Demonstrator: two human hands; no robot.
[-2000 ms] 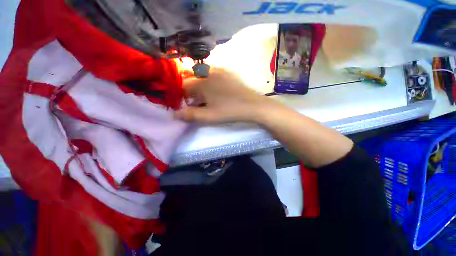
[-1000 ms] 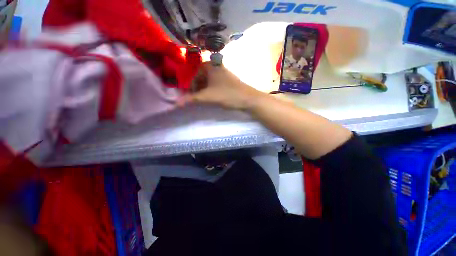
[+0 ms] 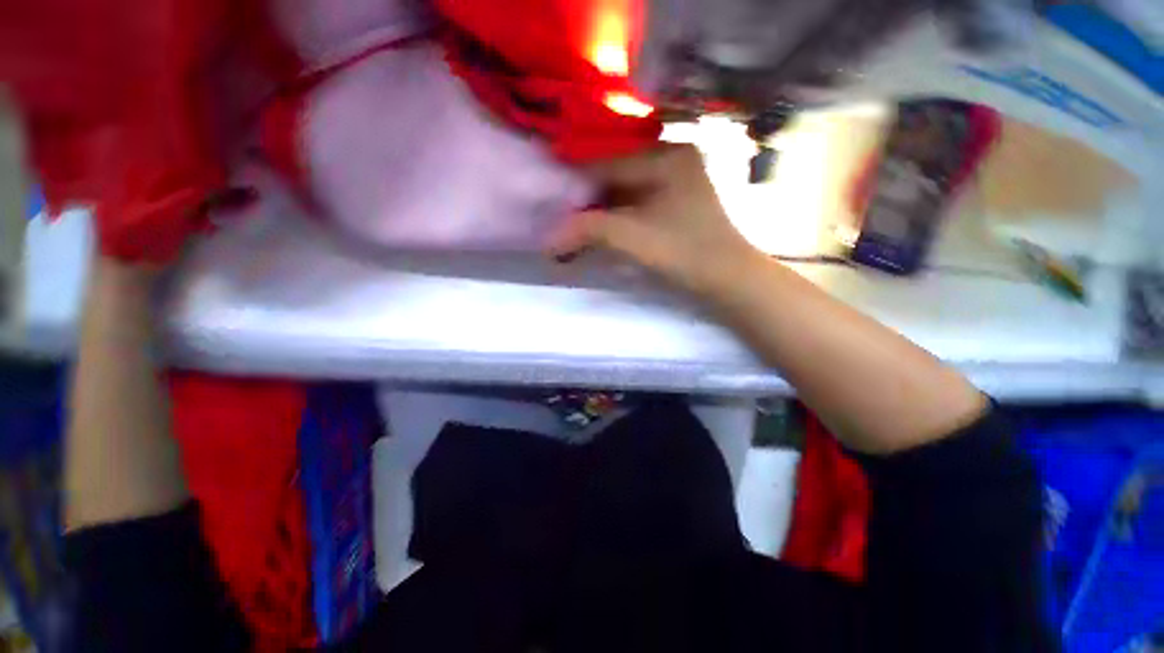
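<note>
The red garment [image 3: 141,109] with its pale lining [image 3: 409,160] lies on the left part of the machine table and runs up to the machine's needle area. The picture is blurred. My right hand [image 3: 664,217] pinches the garment's edge just left of the lamp glare, fingers bent, thumb on the near side. My left forearm reaches up at the far left, and its hand is covered by the red cloth. The grip of the left hand cannot be seen. The needle and presser foot are lost in blur and glare.
A smartphone [image 3: 913,191] lies right of the lamp glare, with green-and-yellow snips [image 3: 1053,271] further right. The white table's front edge [image 3: 511,364] crosses the view. Red cloth [image 3: 236,498] hangs below it at left. A blue crate [image 3: 1111,510] stands at lower right.
The view has turned left, so machine and phone sit further right. The left forearm has come up into view at the garment's left part, and the lining is spread flatter. The right hand still holds the edge.
</note>
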